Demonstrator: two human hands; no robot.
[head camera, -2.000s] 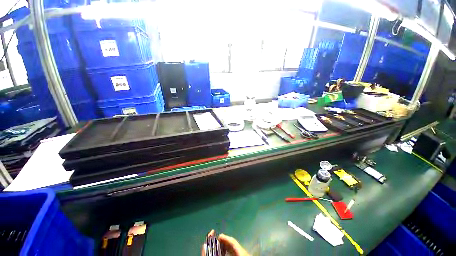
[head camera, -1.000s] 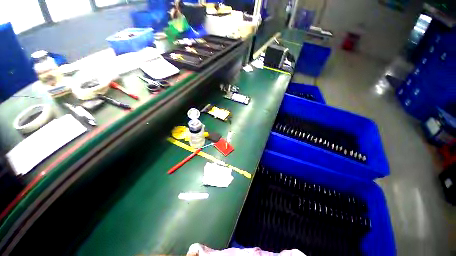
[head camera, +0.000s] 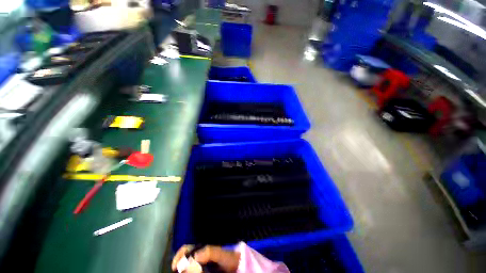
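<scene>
My right hand (head camera: 210, 257), with a pink sleeve, is at the bottom edge, partly cut off and blurred. Its fingers are around a dark piece with a pale bit beside it; its exact form is unclear. The hand is over the near edge of a large blue turnover box (head camera: 331, 193), which holds rows of black display assemblies (head camera: 256, 200). My left hand cannot be made out.
A green mat (head camera: 154, 234) at left bears a white wipe (head camera: 137, 195), pale strip (head camera: 113, 226), red-handled tool (head camera: 89, 197), red pad (head camera: 140, 159), blurred bottle (head camera: 98, 160) and yellow-topped piece (head camera: 125, 122). Further blue boxes (head camera: 256, 89) stand along the bench. Floor lies at right.
The view has swung right, from the shelf and bench to the blue boxes. My right hand and pink sleeve now show at the box; a second ago only some pink sleeve showed.
</scene>
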